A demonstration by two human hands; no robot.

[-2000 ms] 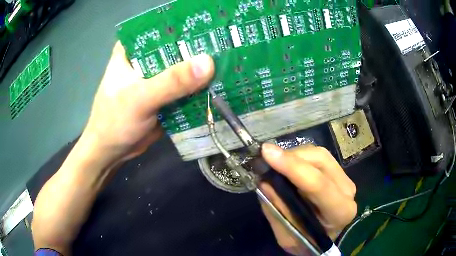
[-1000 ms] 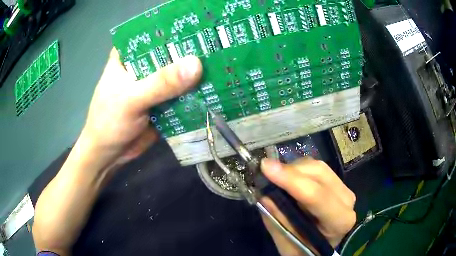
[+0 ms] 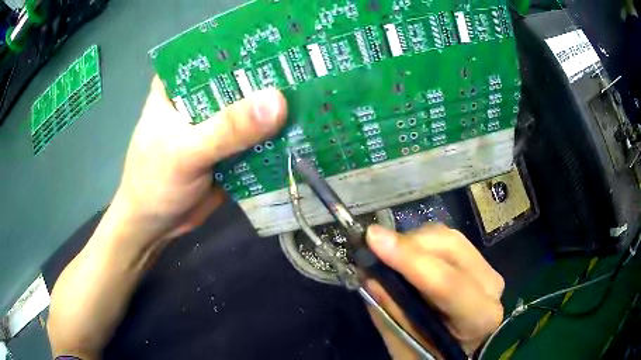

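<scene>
My left hand [image 3: 190, 151] grips the green PCB panel [image 3: 393, 84] at its left side, thumb on top, fingers hidden beneath. The panel is held tilted above the black mat. A pale scuffed strip [image 3: 393, 176] runs along its lower edge. My right hand [image 3: 436, 274] holds the soldering iron [image 3: 327, 193] by its black handle. The thin curved solder feed tube [image 3: 298, 211] is beside the iron. Both tips meet at the panel's lower left part, just below my left thumb. The round solder waste cup [image 3: 289, 256] with silvery dross is partly hidden under the panel.
A sponge [image 3: 516, 204] with a dark centre hole lies at the right. The dark feeder box [image 3: 562, 148] with a white label stands beyond it. A feed hose [image 3: 555, 288] crosses the lower right. Another green panel [image 3: 67, 98] lies on the grey-green belt [image 3: 112, 56].
The held panel has shifted slightly and tilted, and the iron and feed tube tips have moved slightly down across it. The panel on the belt has moved to the right.
</scene>
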